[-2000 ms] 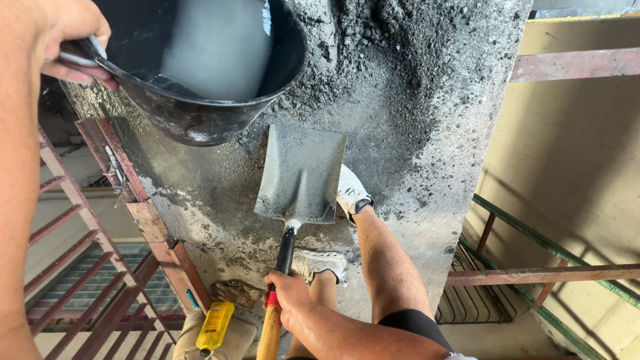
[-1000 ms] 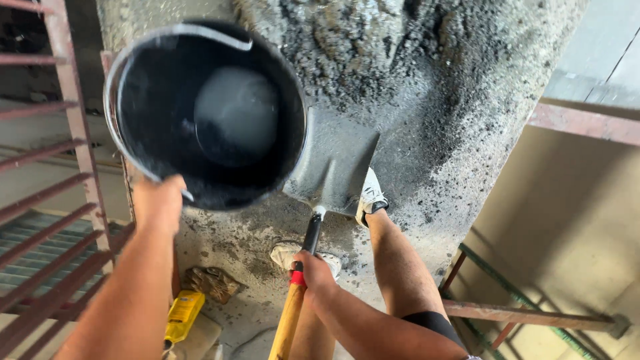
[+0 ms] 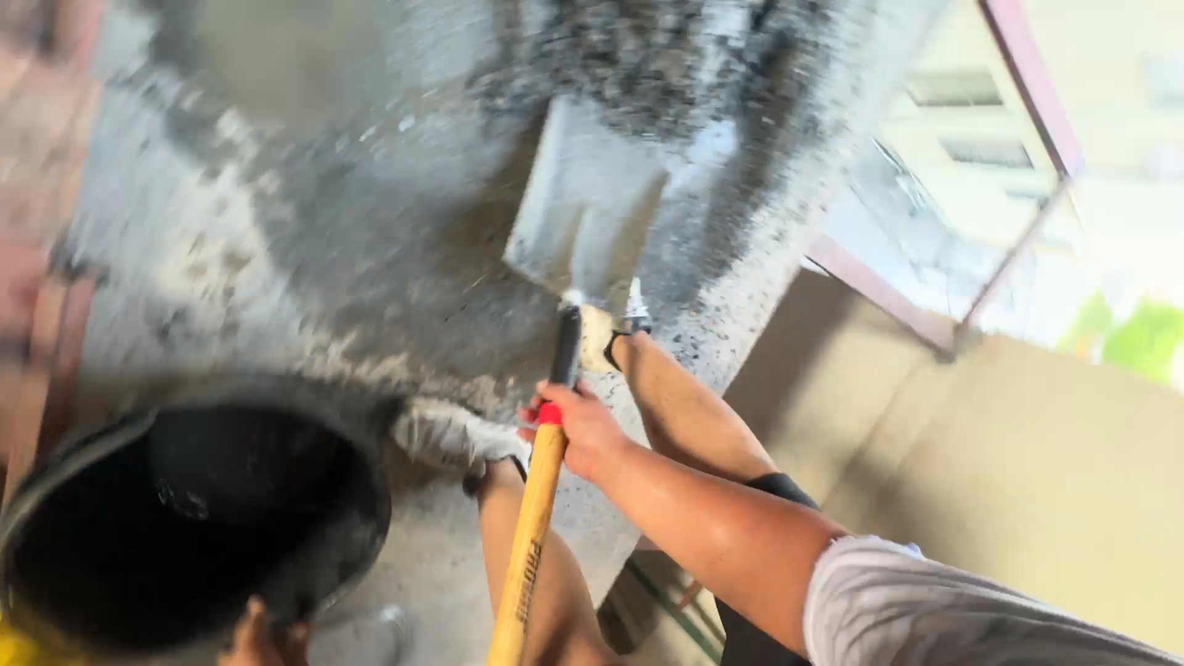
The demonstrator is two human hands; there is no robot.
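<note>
My right hand grips the wooden handle of a square-bladed shovel near its red band. The metal blade lies by the edge of a heap of wet grey mortar or concrete mix. At the lower left is a black bucket, its dark inside facing up; how much liquid it holds cannot be told. My left hand is at the bucket's near rim, partly cut off by the frame's bottom edge, its fingers on the rim or handle.
My feet in pale shoes stand on the concrete slab beside the shovel. Reddish metal framing borders the left side. The slab's edge runs diagonally at right, with a metal rail beyond it. Something yellow shows at the bottom left corner.
The bucket and my left hand have moved down and left, away from the heap and the shovel blade. My right hand still holds the shovel. The view has turned.
</note>
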